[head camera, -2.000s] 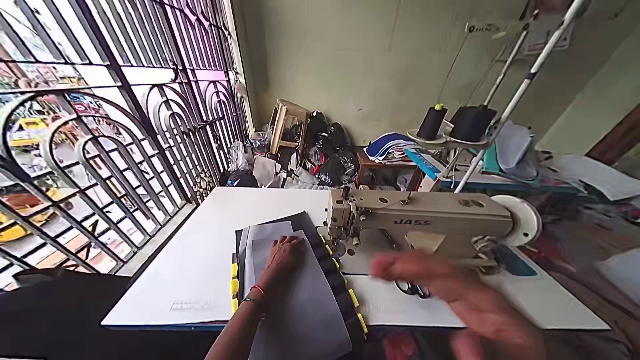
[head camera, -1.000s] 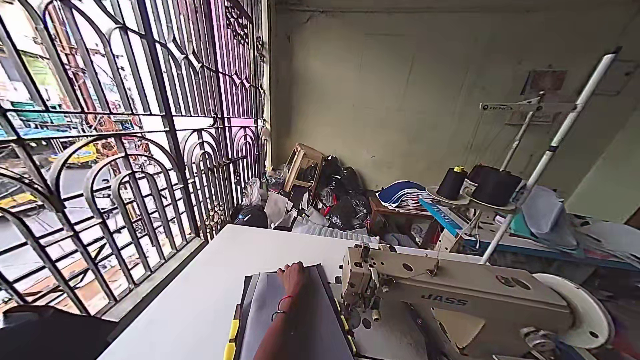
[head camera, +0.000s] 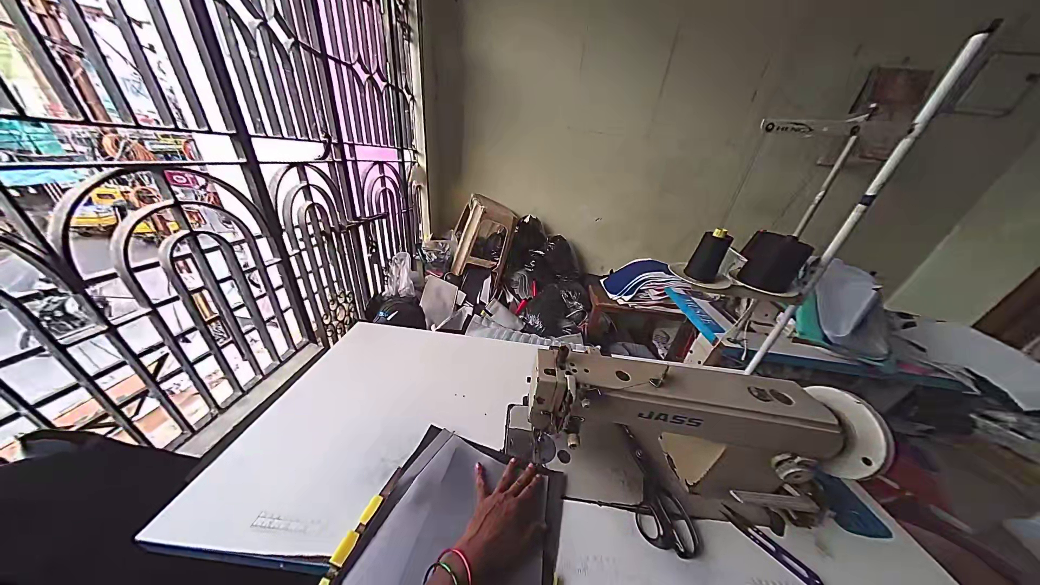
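My left hand (head camera: 502, 513) rests palm down, fingers spread, on a pale grey sheet (head camera: 431, 504) that lies over black material (head camera: 555, 520). Yellow pieces (head camera: 356, 532) show along the left edge of this stack. Just beyond the fingertips stands the needle area of a JASS sewing machine (head camera: 691, 414). Black-handled scissors (head camera: 666, 516) lie on the machine's bed, with a dark slender tool (head camera: 772, 544), perhaps thread snips, to their right. Bangles circle my left wrist. My right hand is out of view.
The white tabletop (head camera: 390, 398) reaches toward a metal window grille (head camera: 203, 244). Behind it are black plastic bags (head camera: 552, 284) and a wooden stool (head camera: 483, 236). Black thread cones (head camera: 772, 260) sit on a stand at the right, near a pile of papers (head camera: 642, 280).
My right hand, blurred in front of the machine two seconds ago, has left the view. My left hand stays on the sheet, its fingers now more spread. The view has shifted.
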